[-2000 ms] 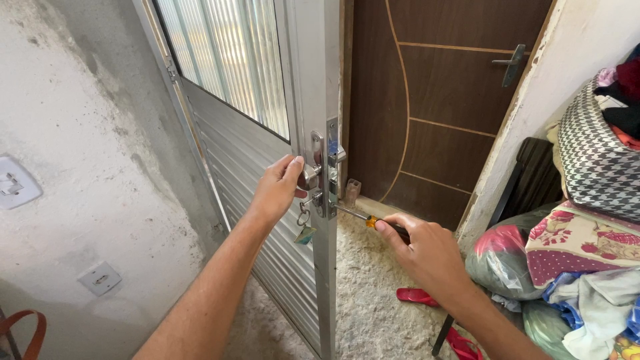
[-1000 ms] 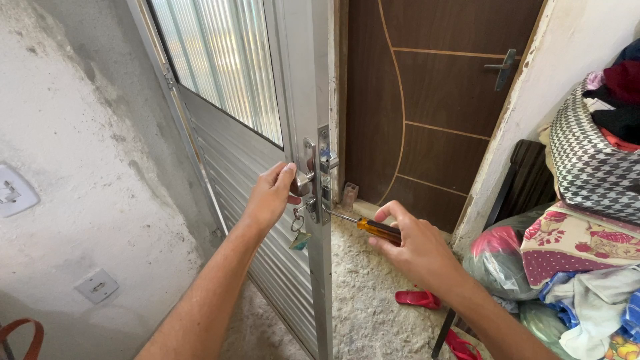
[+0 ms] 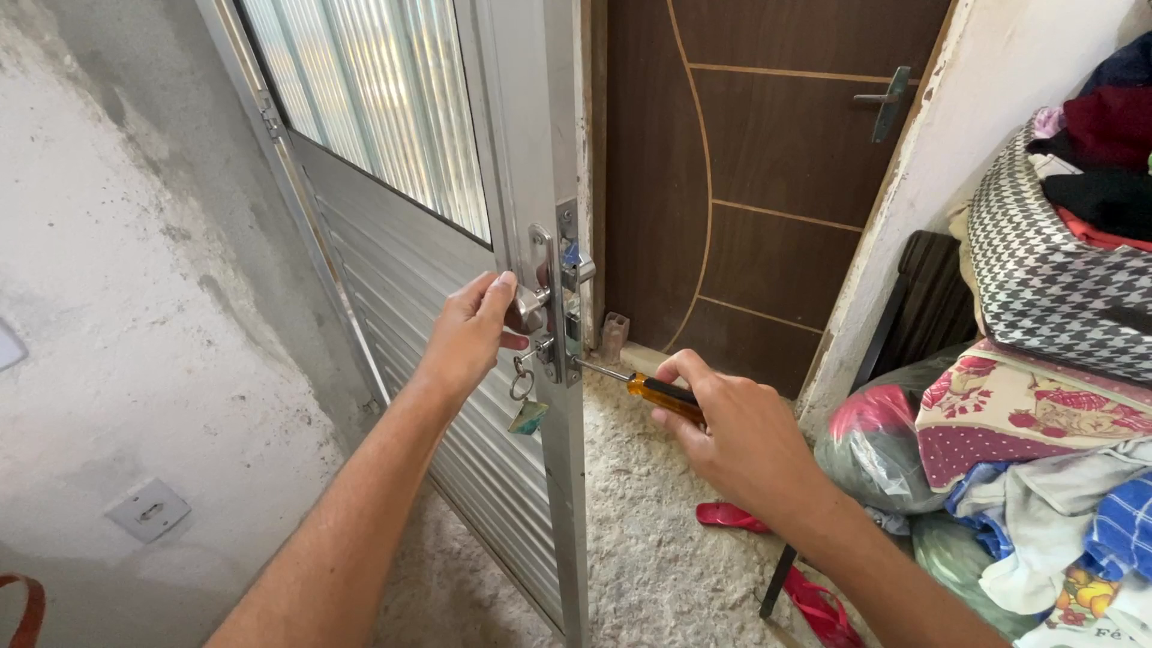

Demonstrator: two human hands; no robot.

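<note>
My left hand (image 3: 472,333) grips the lever handle (image 3: 529,309) on the inner face of a metal door (image 3: 396,261) with a ribbed glass pane. Below the handle a key sits in the lock cylinder, and a key ring (image 3: 521,385) with a greenish tag (image 3: 527,417) hangs from it. My right hand (image 3: 733,423) holds a screwdriver (image 3: 664,396) by its amber and black handle. The screwdriver's tip meets the lower end of the lock's faceplate (image 3: 572,310) on the door edge; the exact contact is too small to tell. Another handle shows on the far side.
A brown wooden door (image 3: 765,162) stands behind. At right are a houndstooth fabric container (image 3: 1053,279), filled bags (image 3: 882,441) and piled cloths (image 3: 1044,522). Red flip-flops (image 3: 814,607) lie on the rough floor. The left wall bears an outlet plate (image 3: 148,510).
</note>
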